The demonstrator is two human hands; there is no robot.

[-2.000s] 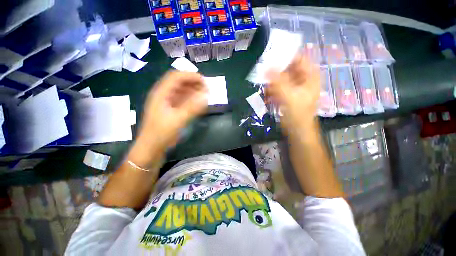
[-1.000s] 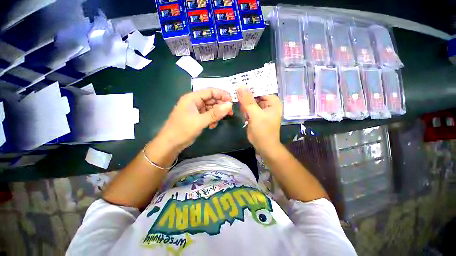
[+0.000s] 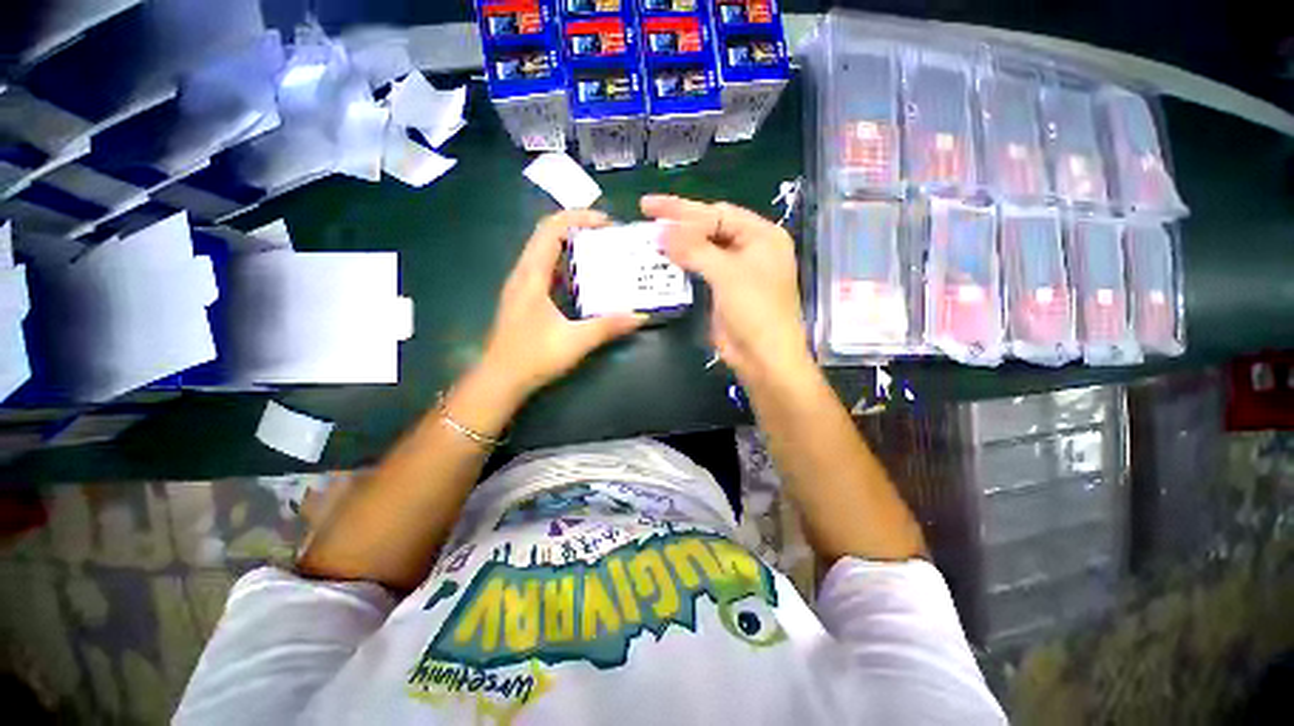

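Observation:
A small box with a white, printed top face is in the middle of the bench in front of me. My left hand grips its left side, with fingers at the far corner and the thumb along the near edge. My right hand is at the box's right side, its thumb and fingertips on or just over the printed face. Whether that face is a label or the box itself I cannot tell. The near side of the box is dark.
Closed blue boxes stand in rows at the far edge. Open boxes with white flaps are at left, near loose white slips. A clear blister tray of phones is at right. A white slip lies behind the box.
The long printed strip held between both hands no longer shows as a strip. My left hand now holds the box's side, and my right hand is at its top. The whole view has shifted slightly.

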